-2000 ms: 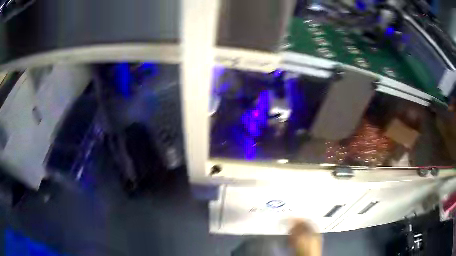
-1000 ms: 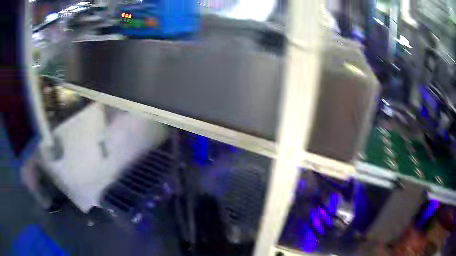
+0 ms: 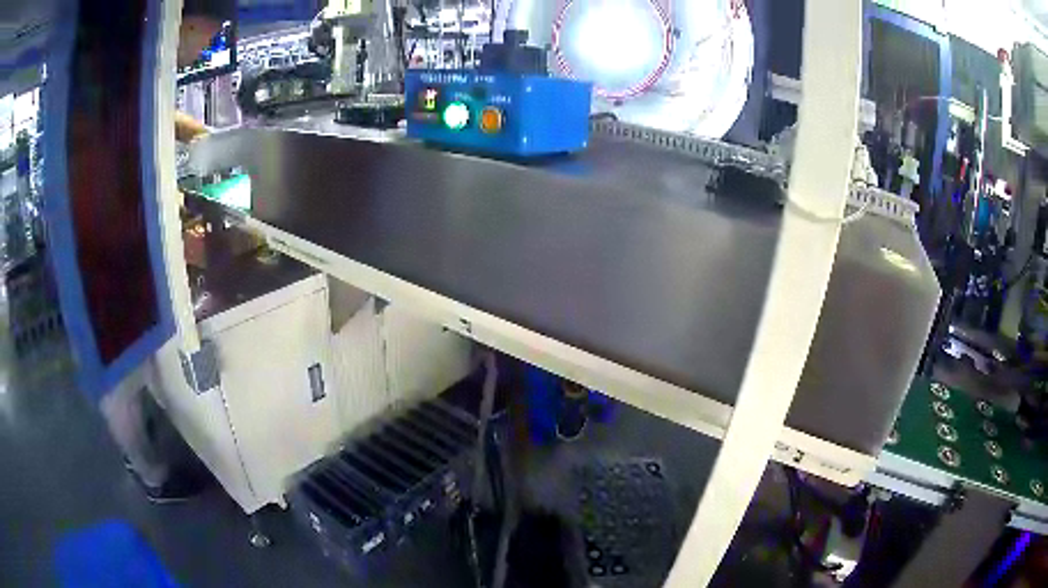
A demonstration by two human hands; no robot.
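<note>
Neither of my hands is in view. A long plain grey metal hood (image 3: 529, 264) lies nearest in front of me. A blue controller box (image 3: 500, 113) with red digits, a lit green button and an orange button sits on top of it. At the right, the dark green conveyor belt (image 3: 968, 427) comes out past the hood's end, with small round parts in rows. A large screen (image 3: 718, 63) behind the hood shows a bright pale disc with a red ring, partly behind the cream post (image 3: 772, 333).
A blue-framed door (image 3: 109, 184) stands at left, a person's leg (image 3: 140, 431) below it. A cream cabinet (image 3: 276, 391) stands under the line. A black slotted crate (image 3: 385, 471), a pocket tray (image 3: 626, 511) and a blue stool (image 3: 115, 557) are on the floor.
The view has swung left along the line and is sharper. The hood and controller box now fill the middle. The red-orange heap under the belt and the blurred skin-coloured shape at the bottom are gone from view.
</note>
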